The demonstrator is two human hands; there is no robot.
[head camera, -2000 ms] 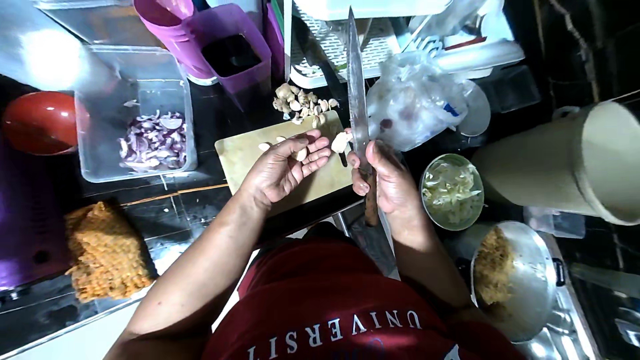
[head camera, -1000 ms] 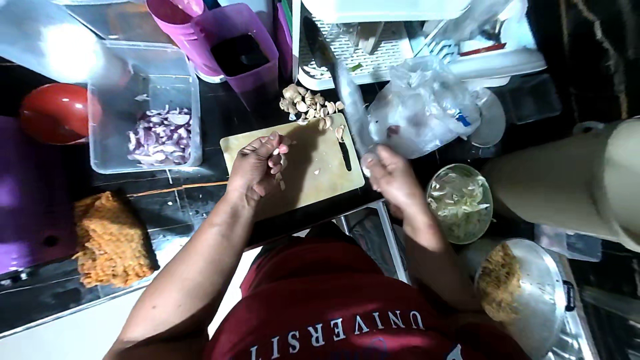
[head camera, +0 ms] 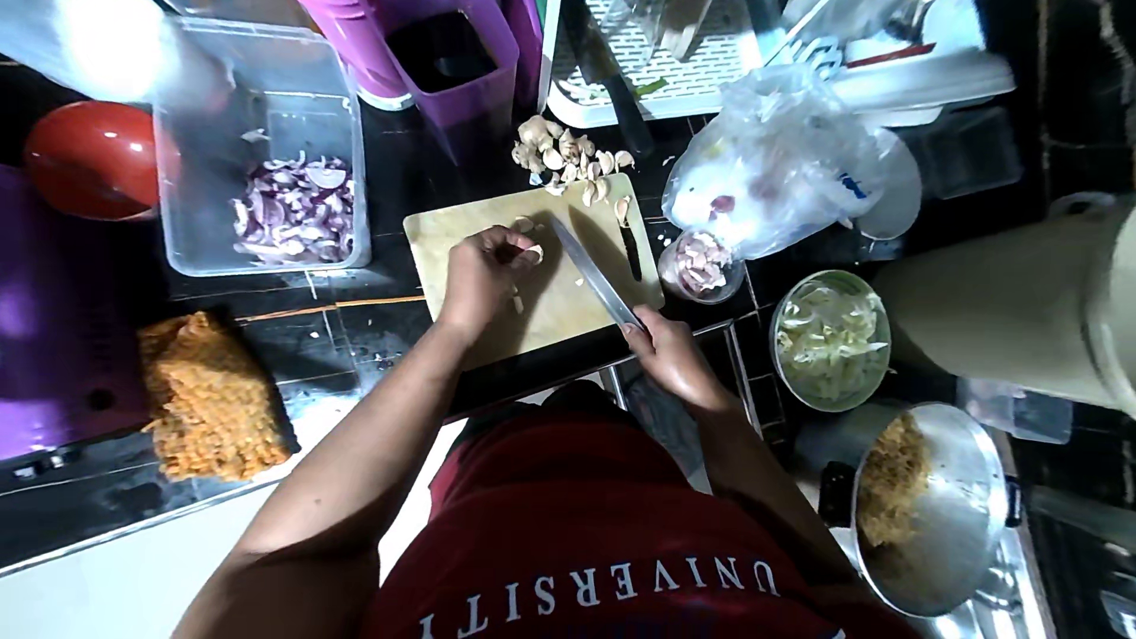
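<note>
My left hand (head camera: 484, 275) pinches a pale garlic clove (head camera: 534, 254) above the left part of a cutting board (head camera: 497, 342). A long knife (head camera: 593, 273) with a metal blade is held by its handle in my right hand (head camera: 670, 355), its blade slanting up and left over the board. A few loose cloves and small pieces lie on the board near my left hand. More garlic cloves (head camera: 590, 169) lie in a pile at the board's top edge, next to knobbly ginger (head camera: 535, 142). A dark slot, the board's handle hole, shows at its right side.
Sliced red onions fill part of a clear plastic box (head camera: 348, 177) at left, beside a red bowl (head camera: 89, 160). Right of the board stand a small bowl of chopped pieces (head camera: 701, 266), a clear plastic bag (head camera: 772, 169), a bowl of sliced vegetable (head camera: 830, 342) and a metal pot (head camera: 958, 532).
The knife, upright between both hands two seconds ago, now slants over the board. My left hand has moved away from my right. The small bowl beside the bag now shows plainly.
</note>
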